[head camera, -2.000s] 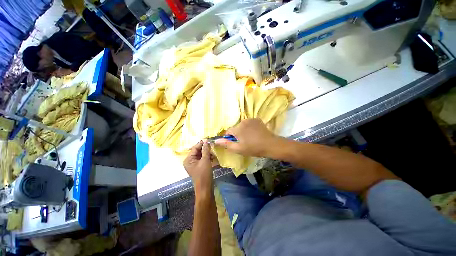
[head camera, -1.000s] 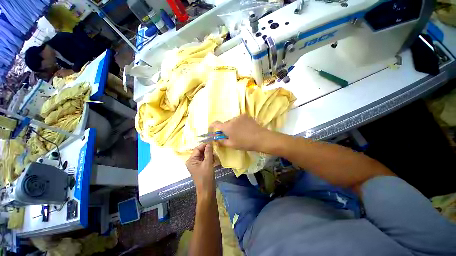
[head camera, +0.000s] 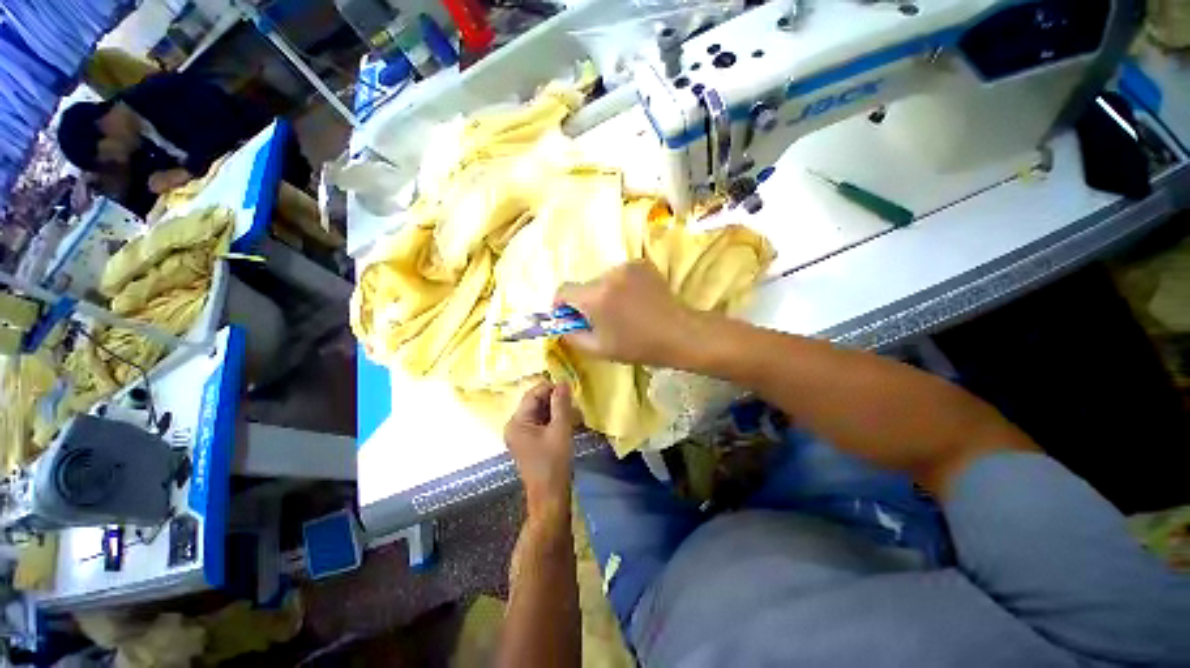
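A crumpled pale-yellow garment (head camera: 522, 235) lies on the white table in front of the machine head and hangs over the near edge. My right hand (head camera: 629, 313) holds thread snips (head camera: 542, 324) with blue handles, their metal blades pointing left over the cloth. My left hand (head camera: 540, 420) is nearer the table edge, its fingertips pinched at the near edge of the yellow cloth, below the snips. A whitish, thinner patch (head camera: 685, 399) shows at the cloth's near right edge.
A white sewing machine (head camera: 809, 98) stands behind the cloth. A green-handled tool (head camera: 872, 201) lies under its arm. A grey marked strip (head camera: 966, 299) runs along the near table edge. Another person (head camera: 163, 124) sits at the far left, near a second machine (head camera: 98, 476) and yellow bundles.
My right hand has lifted the snips up and away from my left fingertips. My left hand has shifted slightly right. The whitish patch shows more.
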